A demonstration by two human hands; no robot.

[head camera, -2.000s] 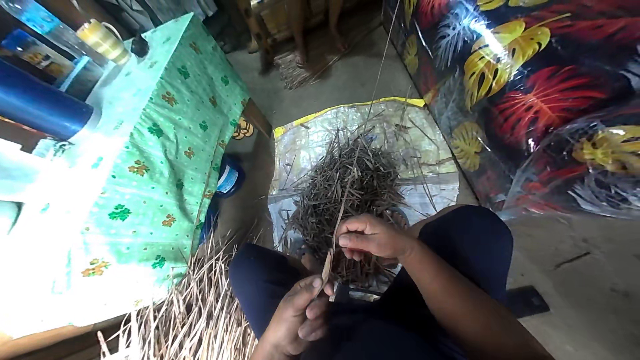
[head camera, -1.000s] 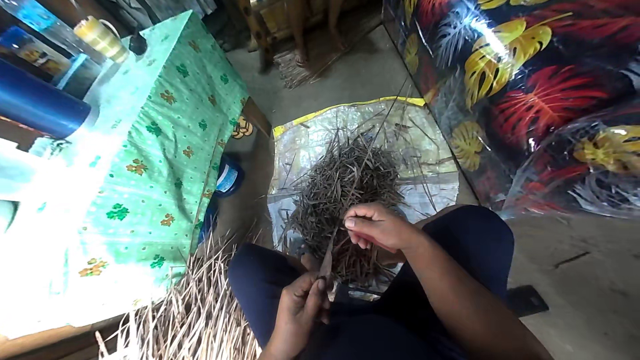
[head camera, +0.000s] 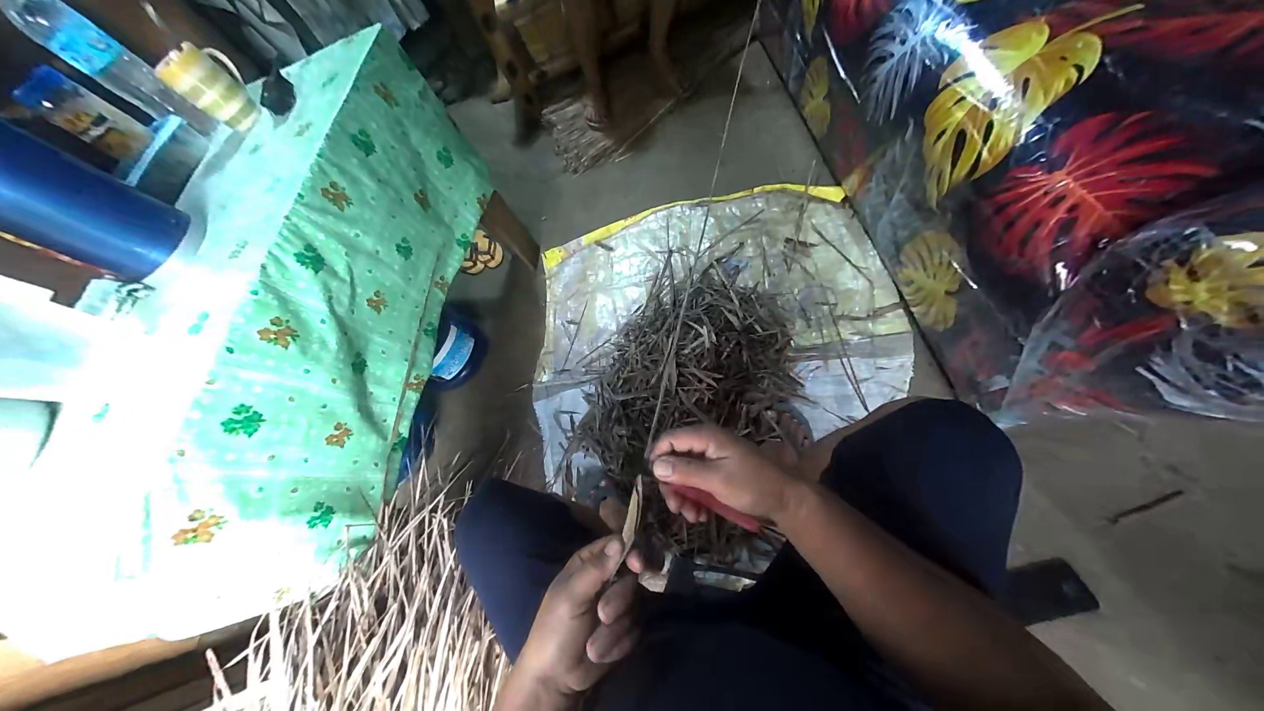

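My left hand (head camera: pixel 583 612) grips a dried leaf strip (head camera: pixel 632 513), whose pointed end sticks up between thumb and fingers. Just above and to the right, my right hand (head camera: pixel 716 479) pinches the lower end of a long thin stalk (head camera: pixel 726 138), which runs up towards the top of the view. A red item (head camera: pixel 726 509), perhaps a handle, shows under the fingers of that hand; what it is cannot be made out. Beyond both hands a heap of dried leaf pieces (head camera: pixel 706 360) lies on a woven plastic sack (head camera: pixel 583 286) with a yellow edge.
Many dried stalks (head camera: pixel 395 592) lie at my left side beside a table with a green floral cloth (head camera: pixel 326 257). Patterned plastic sheeting (head camera: pixel 1066 188) covers the right side. A dark flat object (head camera: pixel 1052 591) rests on the floor by my right knee. Another person's feet (head camera: pixel 597 109) are ahead.
The red item under my right hand shows now but not plainly in the earlier frames. Both hands stay near the same place above my lap.
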